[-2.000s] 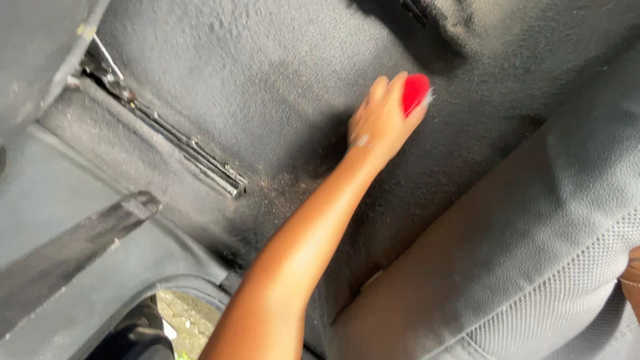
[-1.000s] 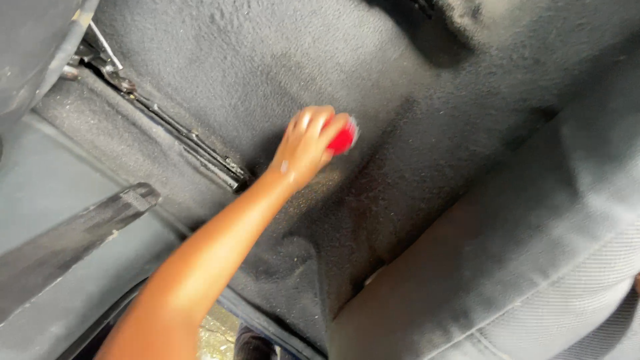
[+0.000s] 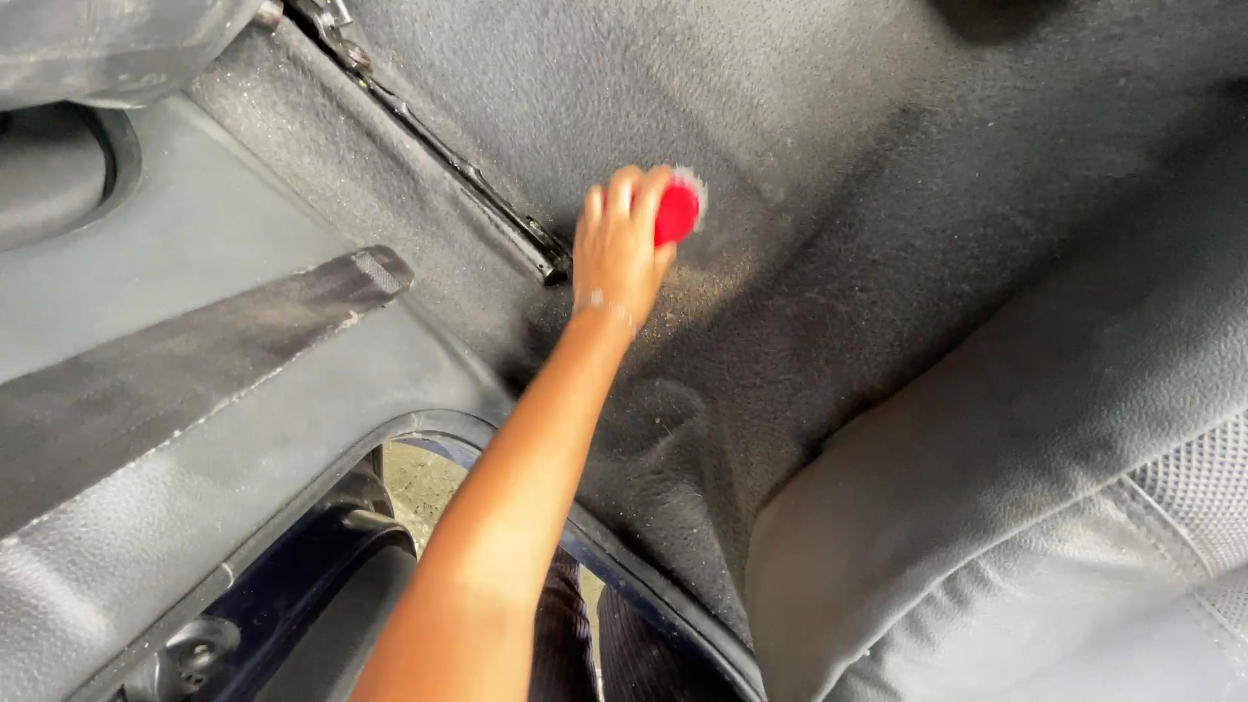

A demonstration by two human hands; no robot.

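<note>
My left hand (image 3: 624, 244), with a thin bracelet at the wrist, is closed around a round red brush (image 3: 677, 213) with pale bristles along its edge. Hand and brush are over the dark grey carpet (image 3: 819, 117) of a car floor, just right of the end of a black metal seat rail (image 3: 468, 175). Sandy dirt (image 3: 697, 292) lies on the carpet just below the brush. Whether the bristles touch the carpet cannot be told. My right hand is out of view.
A grey seat (image 3: 955, 478) with a textured fabric panel takes up the lower right. Left of the arm are a grey plastic trim panel (image 3: 292, 361) with a dark strap-like strip (image 3: 195, 370) and a dark blue door edge (image 3: 283, 585). The door sill (image 3: 663, 585) runs below the carpet.
My left hand has moved left across the carpet with the red brush, from well right of the seat rail to close beside its end. The view has shifted somewhat.
</note>
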